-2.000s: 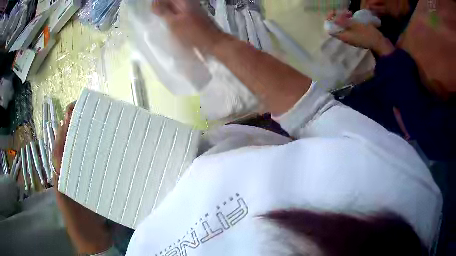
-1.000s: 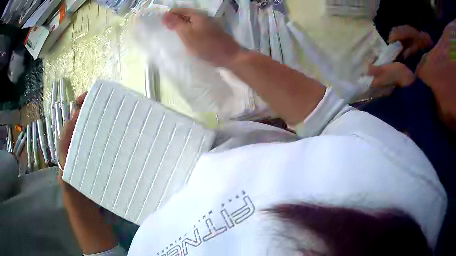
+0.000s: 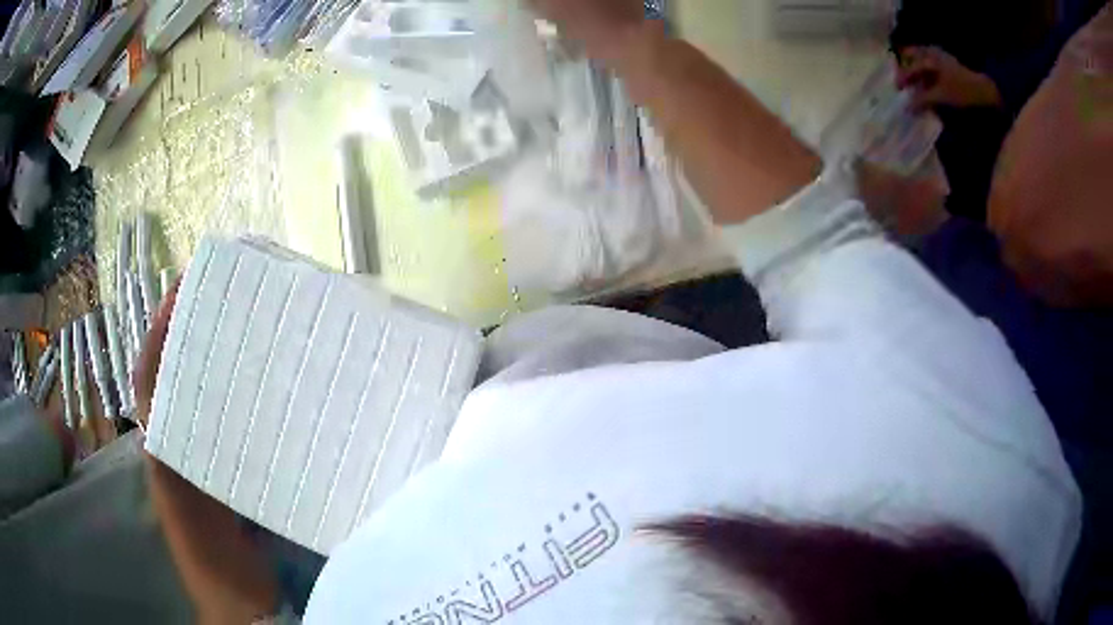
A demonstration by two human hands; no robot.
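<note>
My left hand (image 3: 159, 348) grips the left edge of a white ribbed tray (image 3: 311, 391); its fingers are mostly hidden behind the tray. My right arm reaches to the top of the view, where my right hand (image 3: 598, 25) is blurred and partly cut off by the edge; I cannot tell if it holds anything. A white packing insert with cut-outs (image 3: 454, 137) lies on the table, below and left of my right hand. A silver tube (image 3: 353, 205) lies between the insert and the ribbed tray.
Silver tubes (image 3: 92, 354) lie in rows at the left. Printed cards (image 3: 83, 116) and glossy bags (image 3: 287, 18) are at the far left. Crumpled white wrapping (image 3: 598, 220) lies under my right arm. Another person's hand (image 3: 946, 79) is at the right.
My right hand has moved up and right, away from the blurred white material it was at. The insert with cut-outs now shows clearly on the table. The ribbed tray has shifted slightly.
</note>
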